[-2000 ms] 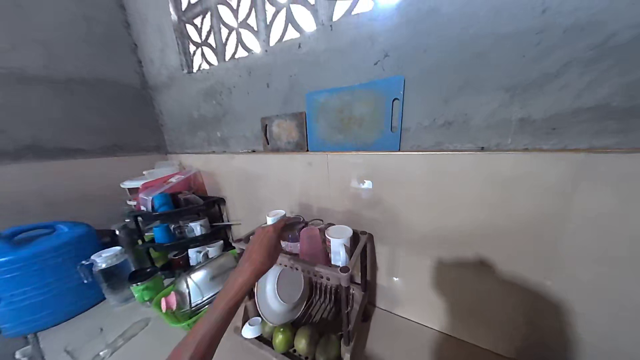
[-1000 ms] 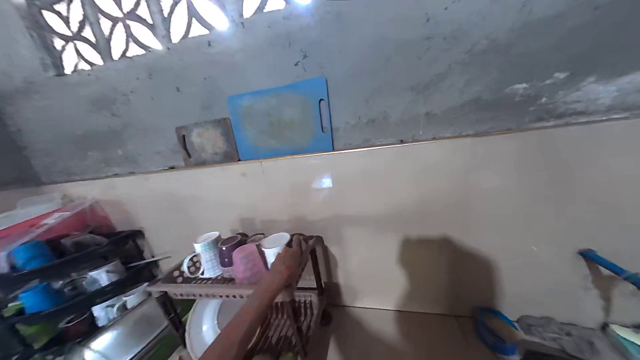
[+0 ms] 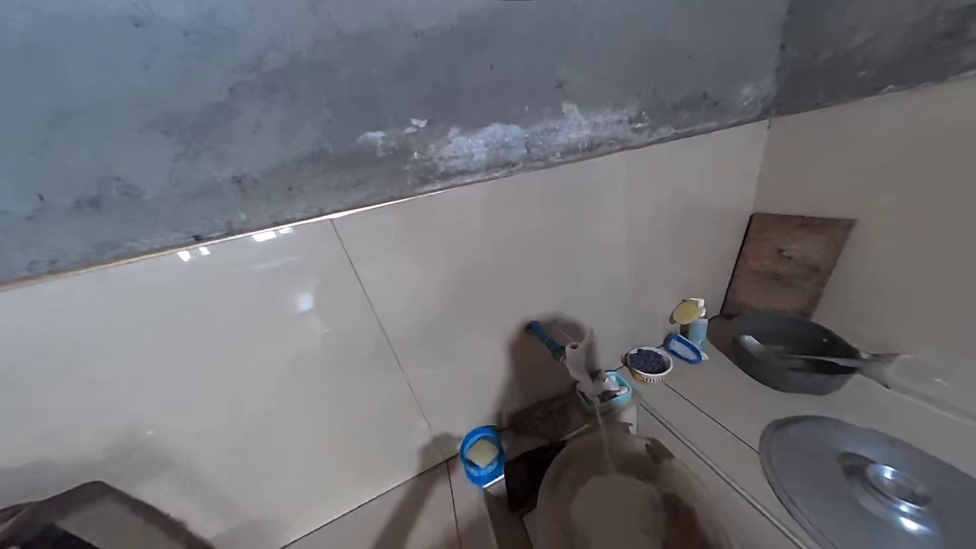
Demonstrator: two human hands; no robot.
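Neither of my hands shows in the head view now. At the bottom centre a large round brown vessel [image 3: 618, 503] sits in or over the sink, partly cut off by the frame. A thin stream seems to fall toward it from a tap [image 3: 577, 357] with a blue pipe [image 3: 545, 339] at the wall. Left of the vessel, a blue dish [image 3: 471, 470] holds a yellowish sponge [image 3: 482, 452]. Behind it, a light teal container [image 3: 621, 398] holds small items, blurred.
On the right counter stand a small tub [image 3: 649, 375], a blue-rimmed brush [image 3: 685, 348], a light blue bottle [image 3: 698, 332], a dark basin [image 3: 793, 374] with utensils, and a metal lid [image 3: 877, 488]. A wooden board [image 3: 789, 263] leans in the corner. A dark object [image 3: 95, 511] juts in at bottom left.
The view has swung far to the right, from the dish rack to the sink. The hand that was at the rack's cups is out of view now.
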